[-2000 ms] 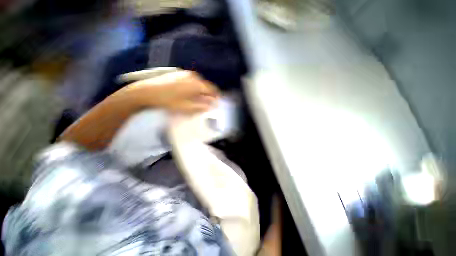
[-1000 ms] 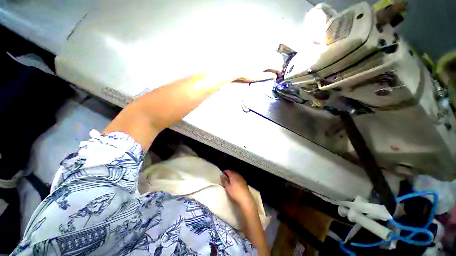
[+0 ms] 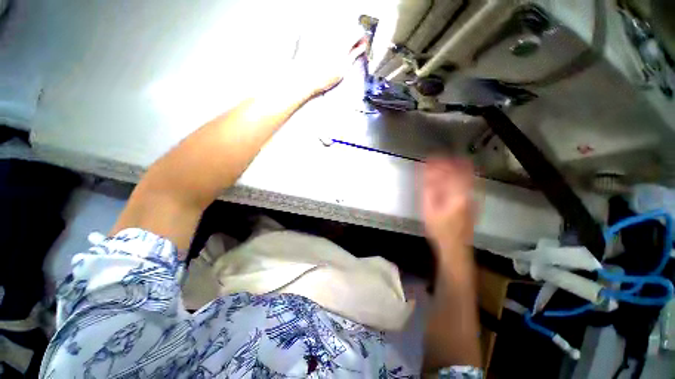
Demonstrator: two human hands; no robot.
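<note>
The large beige sewing machine (image 3: pixel 548 111) stands at the upper right, its needle area (image 3: pixel 372 95) at its left end. My left hand (image 3: pixel 344 68) is beside the needle area, washed out by glare; fingertips show near the presser parts, and I cannot tell whether they hold anything. My right hand (image 3: pixel 446 185) is blurred over the front of the machine bed; its fingers and any content are unclear. Cream fabric (image 3: pixel 311 270) lies in a loose heap in my lap. A dark flat band (image 3: pixel 529 155) runs from the needle area down to the right.
The white machine table (image 3: pixel 289 174) has a scale along its front edge. A thin dark line with a small hooked light end (image 3: pixel 327 142) shows on it. Blue air hose (image 3: pixel 638 285) loops at the right beside white fittings (image 3: pixel 566 274). Dark cloth (image 3: pixel 29 215) is at the far left.
My right hand has left the cream fabric in the lap and risen over the machine bed. My left hand stays by the needle area. The view has shifted, bringing the machine closer.
</note>
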